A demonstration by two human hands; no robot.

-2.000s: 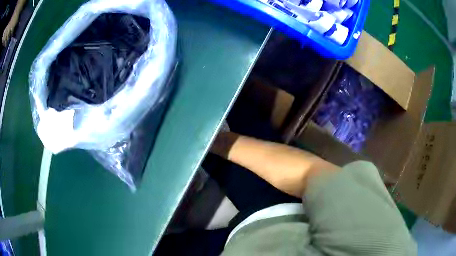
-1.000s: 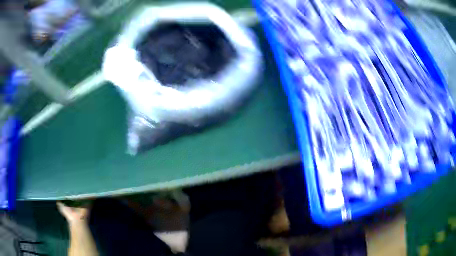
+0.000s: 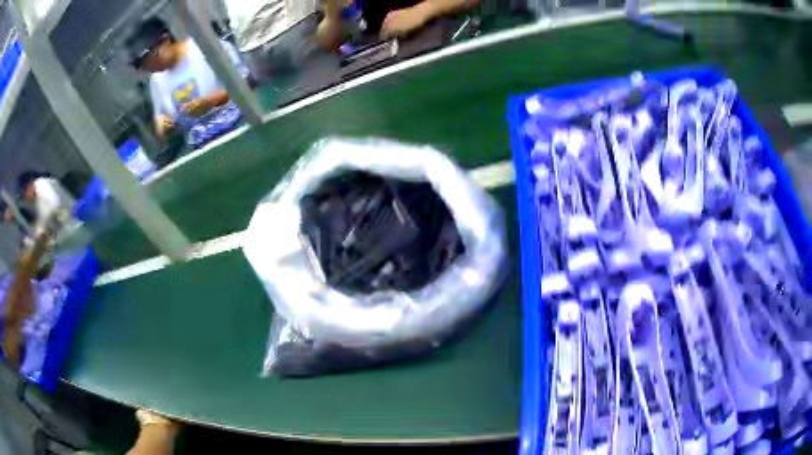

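The clear plastic bag of black strips (image 3: 383,311) stands open on the green bench, its rim rolled down and dark strips inside. The blue tray (image 3: 529,267) to its right is filled with rows of lavender handle shells (image 3: 645,329). My left hand (image 3: 157,419) shows small at the bench's front edge at the lower left, cut off by the picture's bottom. Its fingers are partly hidden, so its grip is unclear. It touches neither bag nor tray. My right hand is out of the picture.
A pale metal strip (image 3: 214,247) crosses the green bench, with a slanted post (image 3: 133,200) at left. Another blue tray (image 3: 67,324) with lavender parts stands far left, beside a person's arm (image 3: 20,298). Other people work beyond the bench.
The view has swung up from the floor boxes to the bench. The forearm seen two seconds ago at the bench edge is out of view. My left hand remains at the front edge.
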